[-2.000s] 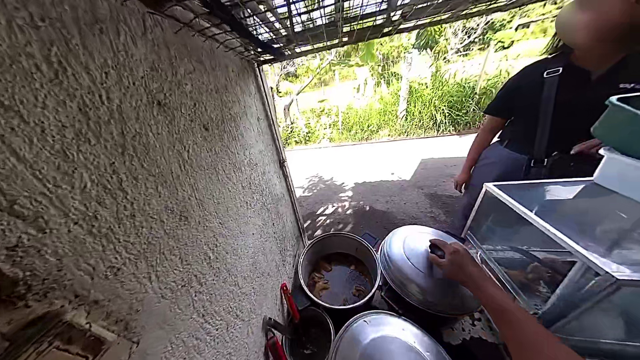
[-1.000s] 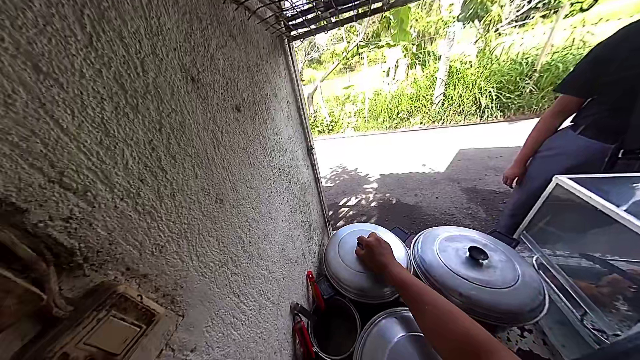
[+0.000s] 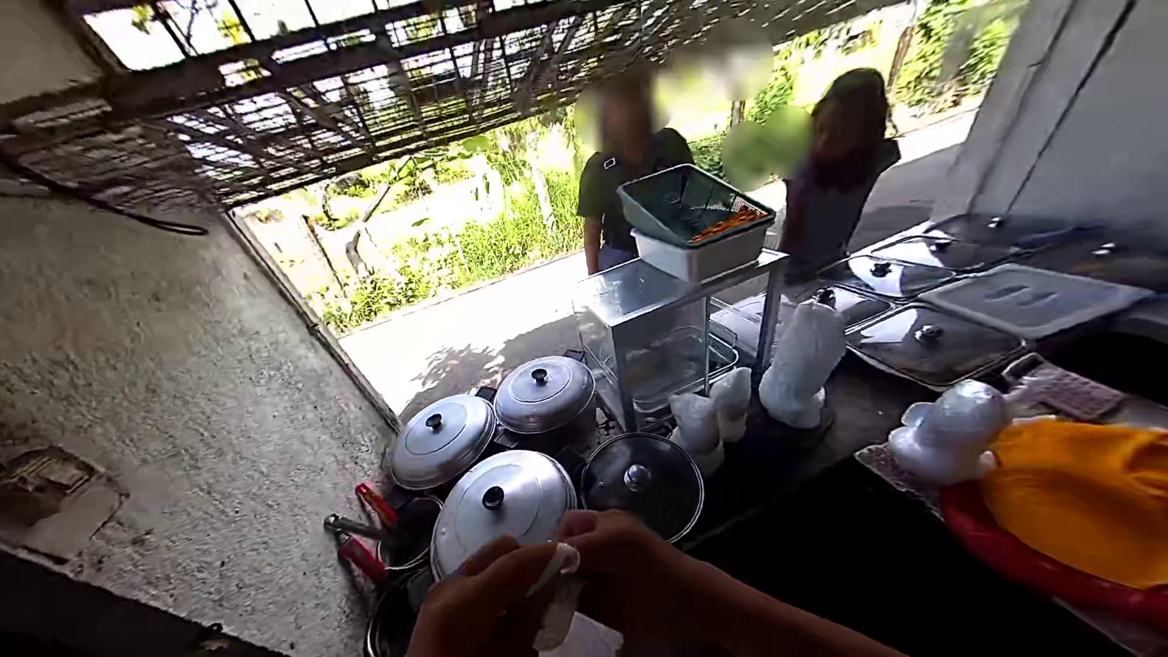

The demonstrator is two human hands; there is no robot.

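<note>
My left hand (image 3: 484,602) and my right hand (image 3: 630,566) are close together at the bottom, pinching a translucent white plastic bag (image 3: 558,602) between their fingers. The bag's lower part runs out of view. Just beyond them is a pot with a domed metal lid (image 3: 511,497) and black knob. Behind it stand two more pots under metal lids, one at the left (image 3: 447,447) and one farther back (image 3: 546,401). A glass lid with a metal knob (image 3: 643,497) covers a pan to the right.
Red-handled tongs (image 3: 365,561) lean by the wall. A glass display case (image 3: 639,347) carries stacked white and green baskets (image 3: 698,219). Filled plastic bags (image 3: 803,365), lidded trays (image 3: 931,342) and a red basin (image 3: 985,547) with orange cloth lie right. Two people stand outside.
My right hand has left the back-left pot's lid and is now with my left hand at the plastic bag. The view has swung right, showing a second person outside.
</note>
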